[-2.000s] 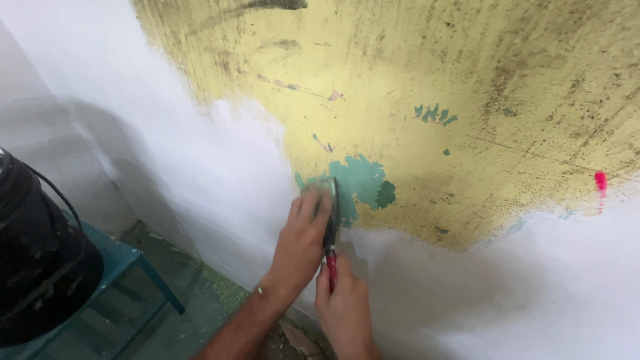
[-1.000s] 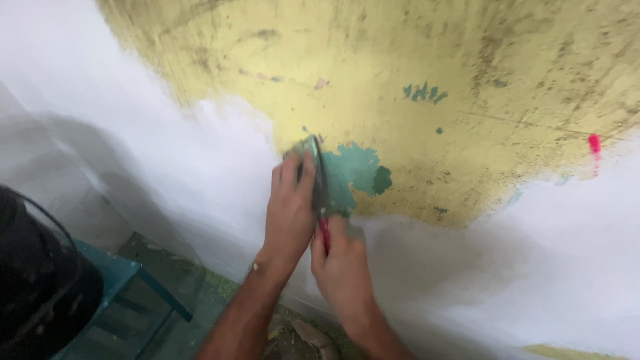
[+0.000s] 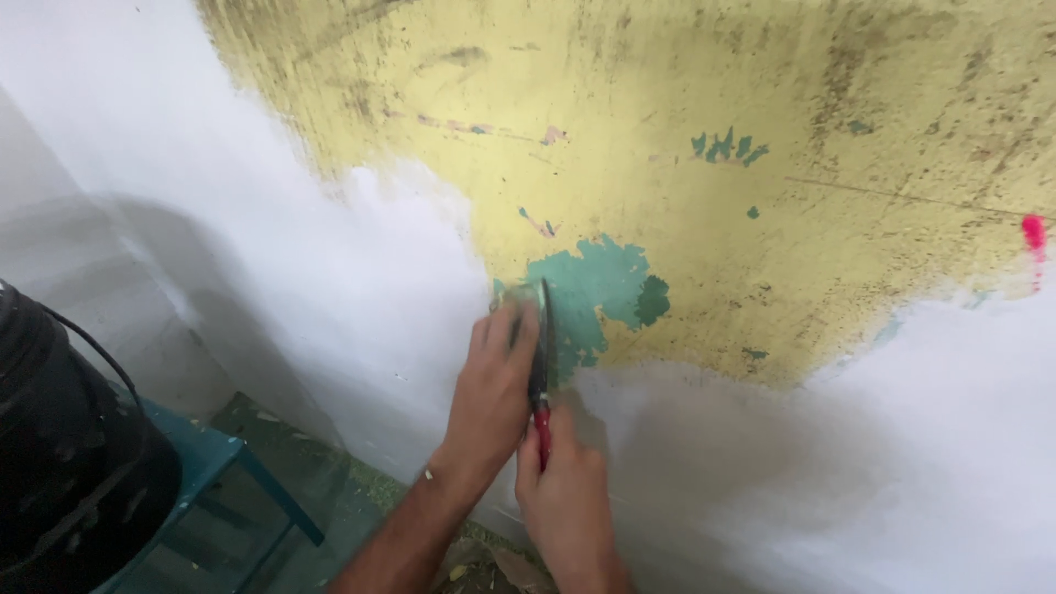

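My right hand [image 3: 565, 487] is closed round the red handle of a scraper-like blade tool [image 3: 540, 363]. The dark blade points up the wall and is seen nearly edge-on. My left hand [image 3: 495, 384] lies along the blade's left side, its blurred fingertips pressing at the blade near its upper end. Beneath and beside the blade is an exposed green patch [image 3: 590, 285] in the stained yellow paint [image 3: 643, 198] of the wall. White coating [image 3: 388, 305] borders the yellow on the left and below.
A black bucket [image 3: 74, 462] with a wire handle stands on a blue stool [image 3: 219, 454] at the lower left. Paint flakes and debris [image 3: 495, 565] lie on the green floor by the wall's foot. A red paint mark [image 3: 1033, 233] is on the wall at right.
Both hands and the tool have shifted over the green patch's left edge, moving up and then back down. The grip looks the same throughout.
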